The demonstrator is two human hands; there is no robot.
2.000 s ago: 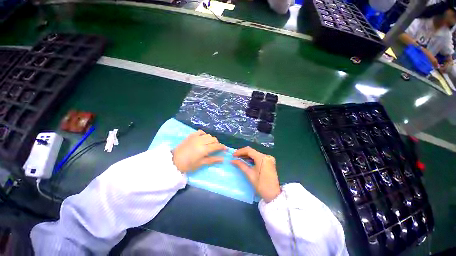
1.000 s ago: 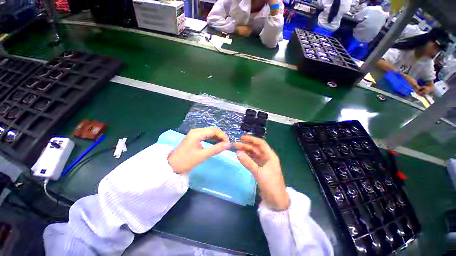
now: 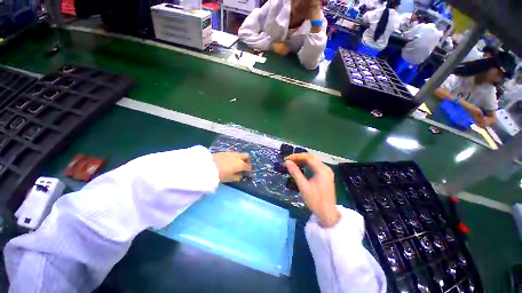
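Observation:
The clear crinkled plastic (image 3: 266,177) lies beyond the light-blue sheet (image 3: 234,226), with black pieces (image 3: 286,151) grouped at its right side. My left hand (image 3: 232,166) rests over the plastic's left part, fingers bent down; whether it holds anything is hidden. My right hand (image 3: 312,177) is at the black pieces, thumb and forefinger together at one of them; I cannot tell if it is gripped. The blue sheet lies uncovered except at its left, where my left sleeve crosses it.
A shiny black tray (image 3: 409,223) stands at the right with a red-handled tool (image 3: 461,228) beyond it. Dull black trays (image 3: 40,117), a brown piece (image 3: 84,167) and a white box (image 3: 40,201) are at the left. A person (image 3: 286,31) sits across the bench.
Both hands have parted from each other above the blue sheet. The left moved onto the clear plastic, the right to the black pieces. More of the blue sheet shows.

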